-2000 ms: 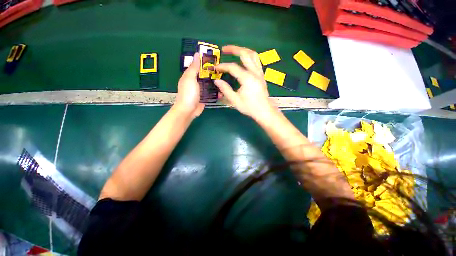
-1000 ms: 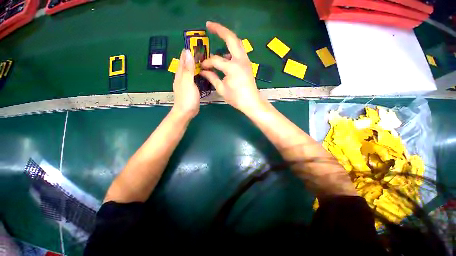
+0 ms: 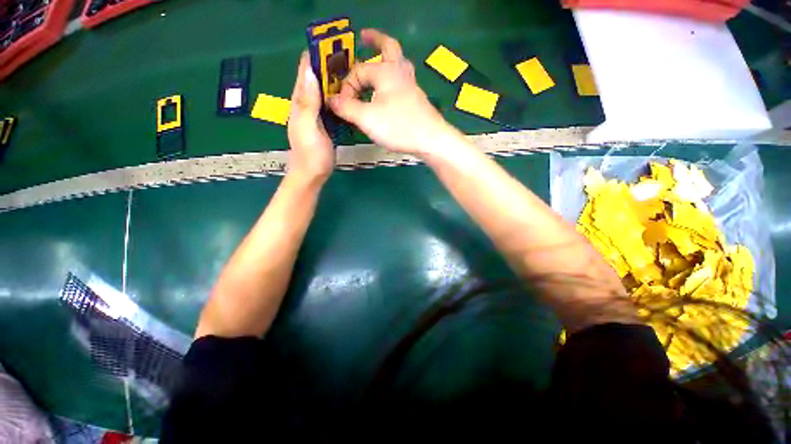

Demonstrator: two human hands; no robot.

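My left hand (image 3: 308,126) holds stacked dark units (image 3: 314,36) upright over the green belt, with yellow frame pieces on them. My right hand (image 3: 382,95) touches the lower part of the front yellow frame piece (image 3: 336,62) with its thumb and fingertips pinched together; whether they grip anything is hidden. A dark unit with a white label (image 3: 232,85) lies left of my hands, and a yellow plate (image 3: 271,108) lies between it and my left hand. Further left is a unit with a yellow frame (image 3: 170,126).
Several yellow plates (image 3: 477,101) lie right of my hands. A white sheet (image 3: 672,78) lies under a red tray (image 3: 668,9). A clear bag (image 3: 763,234) holds a yellow heap (image 3: 663,251). Dark-grid clear packaging (image 3: 121,334) lies at left. A metal strip (image 3: 104,178) borders the belt.
The held units and both hands have moved up and slightly left. The units and nearby plates on the belt have shifted left.
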